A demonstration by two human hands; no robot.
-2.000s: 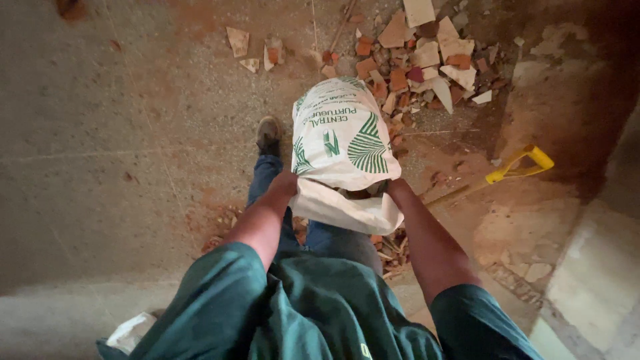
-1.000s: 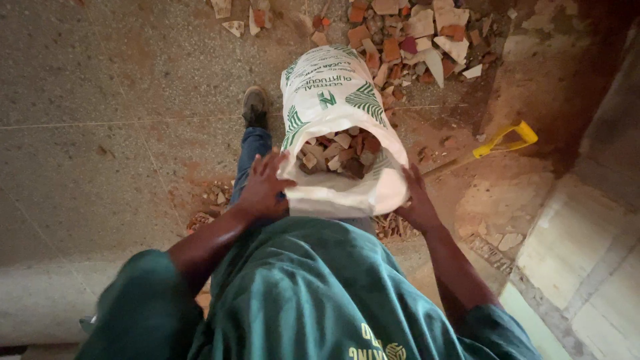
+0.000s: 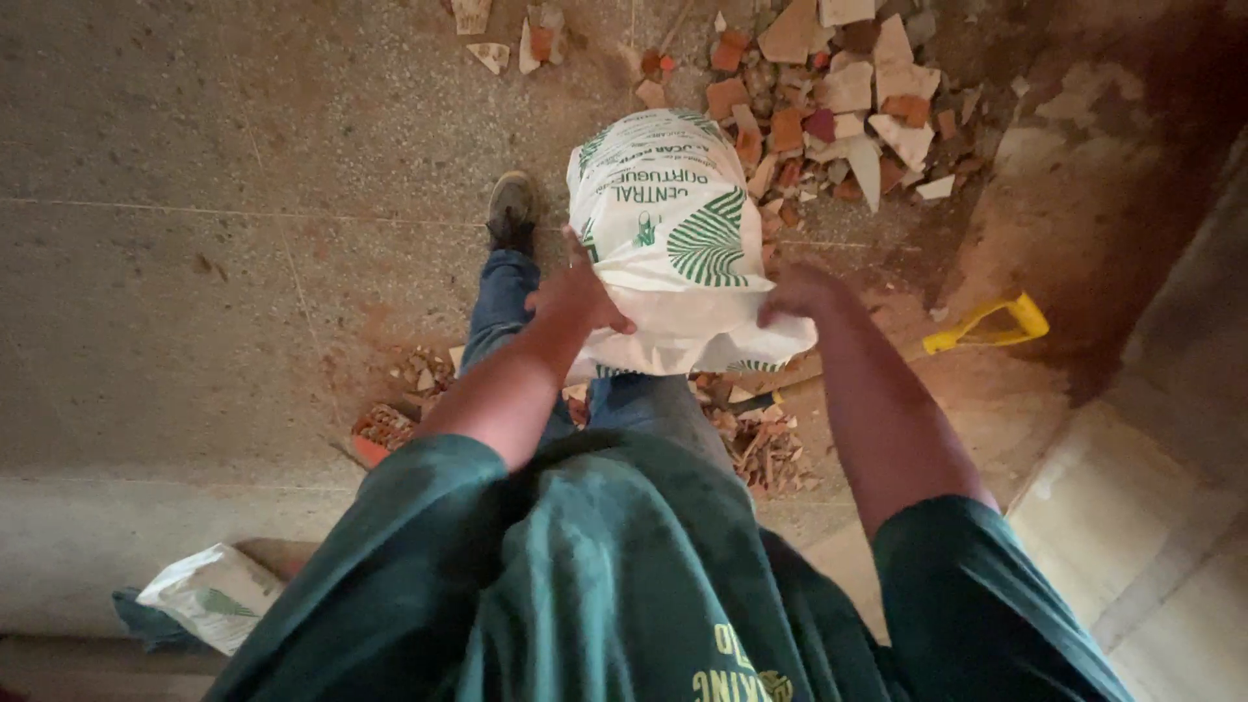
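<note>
A full white woven sack (image 3: 673, 210) with green print stands on the floor in front of my legs. Its mouth faces me and its rim is folded over, so the contents are hidden. My left hand (image 3: 580, 297) rests against the sack's left side near the mouth, fingers spread, the thumb on the white cloth. At the right side my right hand (image 3: 804, 292) grips the sack's rim with bent fingers.
A heap of broken tile and brick rubble (image 3: 848, 107) lies beyond the sack. More brick rubble (image 3: 770, 448) is by my feet. A yellow D-shaped tool handle (image 3: 994, 327) is at right, near a wall. Another white sack (image 3: 214, 595) lies at lower left.
One second ago the sack's mouth gaped toward me, showing rubble inside; now the cloth covers it. My left hand has moved forward along the sack's side.
</note>
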